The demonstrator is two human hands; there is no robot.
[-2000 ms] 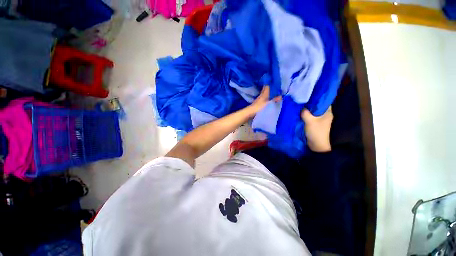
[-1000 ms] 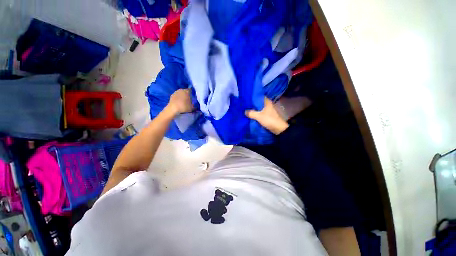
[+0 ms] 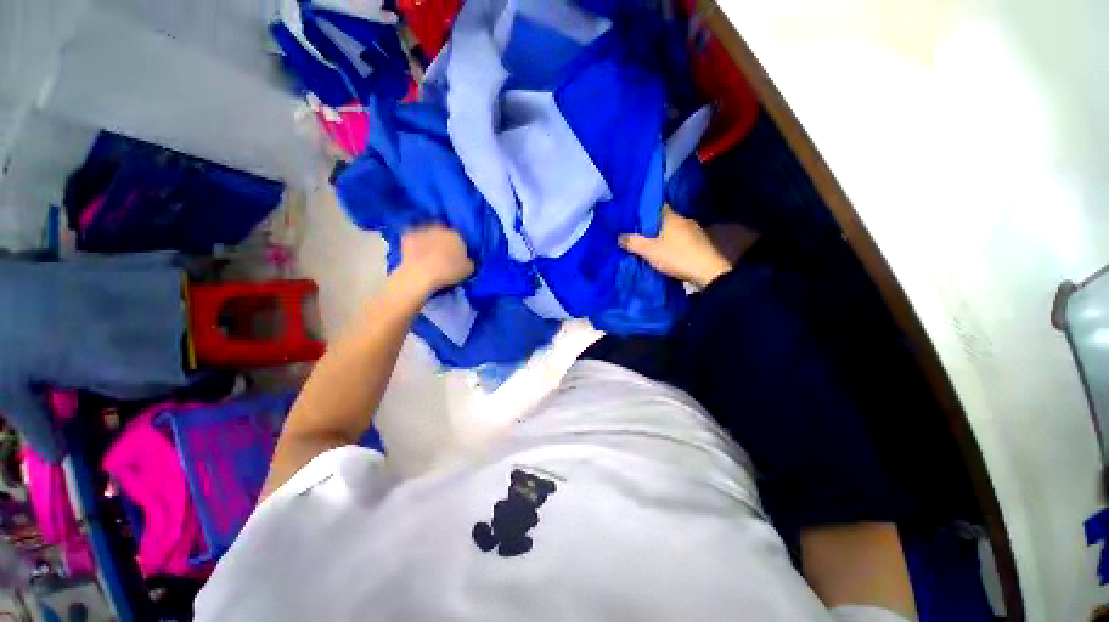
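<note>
A crumpled bundle of royal blue and pale blue garments (image 3: 553, 170) hangs and lies in front of me, beside the table. My left hand (image 3: 435, 255) is closed on the left side of the bundle; it is slightly blurred. My right hand (image 3: 681, 249) grips the bundle's right side between thumb and fingers. Folds of cloth hide some of the fingertips on both hands.
The white table (image 3: 924, 182) curves along the right, with a metal plate at its edge. A red stool (image 3: 253, 322) and a blue basket (image 3: 231, 468) stand left. Red plastic (image 3: 726, 91) shows behind the bundle. Dark blue cloth (image 3: 170, 194) lies upper left.
My left hand has moved left from the middle of the bundle and closed on the cloth. The pale blue part has shifted between my hands. The view has turned.
</note>
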